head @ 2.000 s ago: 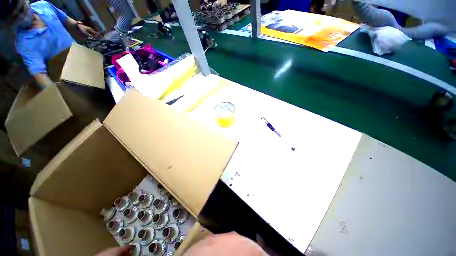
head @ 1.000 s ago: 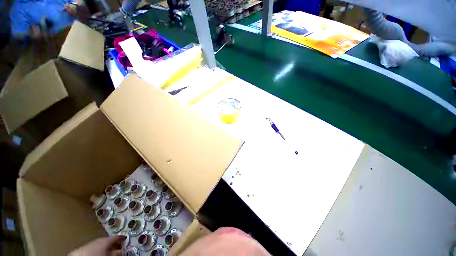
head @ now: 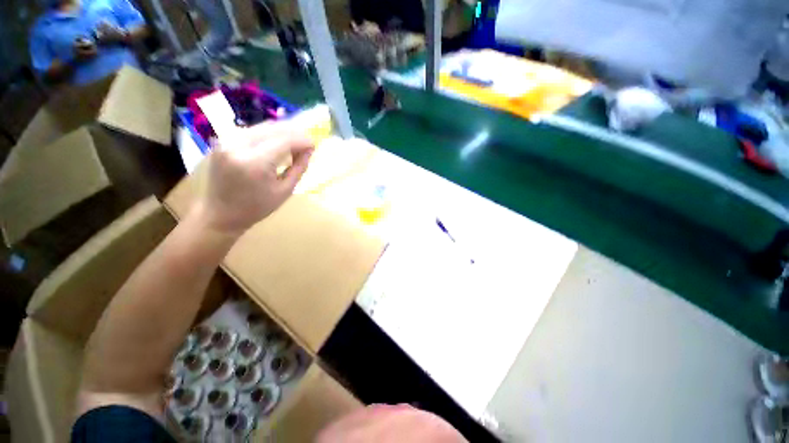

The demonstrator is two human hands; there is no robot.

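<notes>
The cardboard carton (head: 56,372) stands open at the lower left. Flanged round parts (head: 221,368) with dark openings stand upright in rows on a pale sheet inside it. My bare left hand (head: 251,182) is raised above the carton's right flap (head: 303,260), near the yellow strips. Its fingers are curled; blur hides whether it holds anything. My left forearm crosses over the carton and hides part of its inside. My right hand is not recognisable in view; a rounded skin-coloured shape at the bottom edge stays unclear.
The workbench (head: 640,346) bears a white sheet (head: 484,303), a pen (head: 444,229) and a tape roll (head: 372,208). A green belt (head: 519,182) runs behind. Round parts (head: 772,415) stand at the right edge. Another carton (head: 60,182) and a person in blue (head: 99,43) are upper left.
My left hand has left the parts in the carton and risen up and right over the flap. The view has shifted, and round parts now show at the right edge.
</notes>
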